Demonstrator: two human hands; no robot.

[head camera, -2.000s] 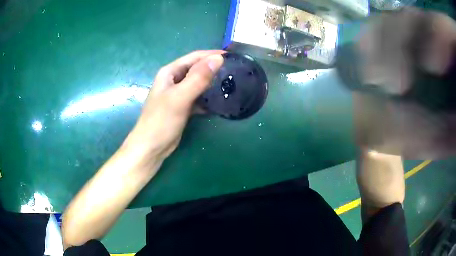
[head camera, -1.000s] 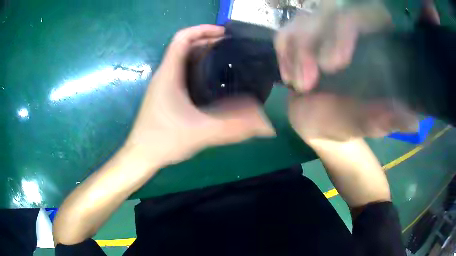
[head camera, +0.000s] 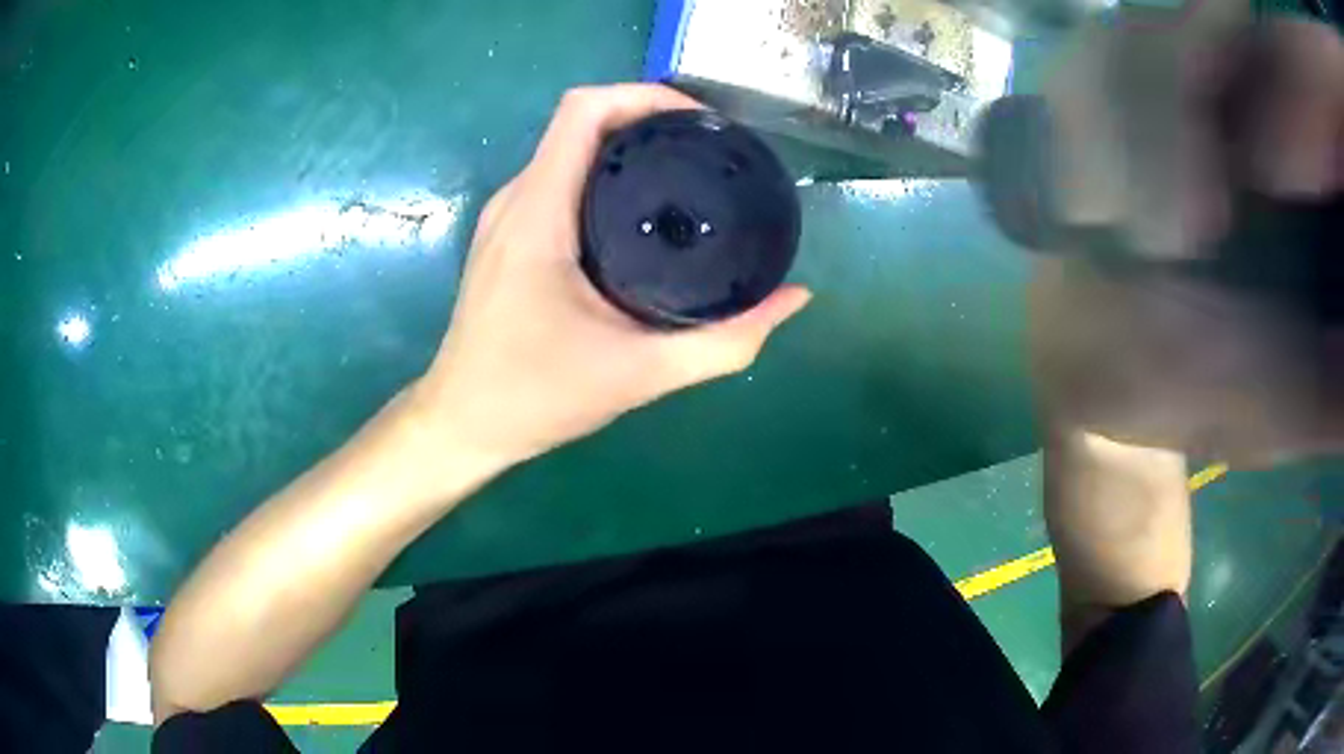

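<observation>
My left hand [head camera: 546,309] is wrapped around a round black housing [head camera: 693,221] over the bench, fingers at its far left side and thumb along its near side. The housing's dark end face points up, with small holes and two shiny spots around a dark centre. My right hand [head camera: 1194,162] is at the right, strongly blurred, closed around a thick dark electric screwdriver [head camera: 1017,170]. The driver's nose points left, apart from the housing. Its bit cannot be made out.
The screw feeder [head camera: 752,59], a silvery box with a blue side edge, stands at the top behind the housing, with its pick-up block [head camera: 892,74] near it. The glossy green bench [head camera: 295,368] curves along its near edge. A dark-clothed part of a person [head camera: 52,670] shows at lower left.
A second ago the screwdriver was at the housing; now it is back at the right, apart from it. Compared with two seconds ago, the housing is turned, its shiny spots now side by side.
</observation>
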